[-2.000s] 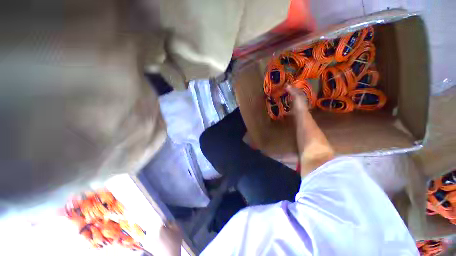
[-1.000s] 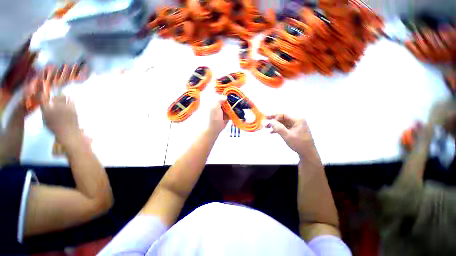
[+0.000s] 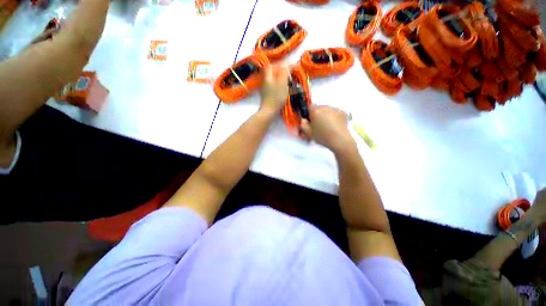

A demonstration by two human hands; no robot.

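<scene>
An orange coiled cable (image 3: 295, 95) with black parts in its middle is between my two hands, over the white table. My left hand (image 3: 275, 87) grips its upper left side. My right hand (image 3: 325, 125) is closed on its lower end, at a dark part sticking out; the fingertips are blurred. Three tied coils lie just beyond my hands: one at the left (image 3: 240, 77), one at the back (image 3: 281, 39) and one at the right (image 3: 327, 61).
A heap of orange coils (image 3: 467, 48) fills the back right. A yellow-green strip (image 3: 364, 136) lies right of my right hand. Small orange-and-white cards (image 3: 200, 71) lie at the left. A neighbour's arm (image 3: 48, 66) reaches in at left; another person's hand (image 3: 540, 207) is at right.
The view has turned from the carton to the table, then closer to it. My right hand, earlier beside the coil with a small pale thing, is now on the coil's lower end.
</scene>
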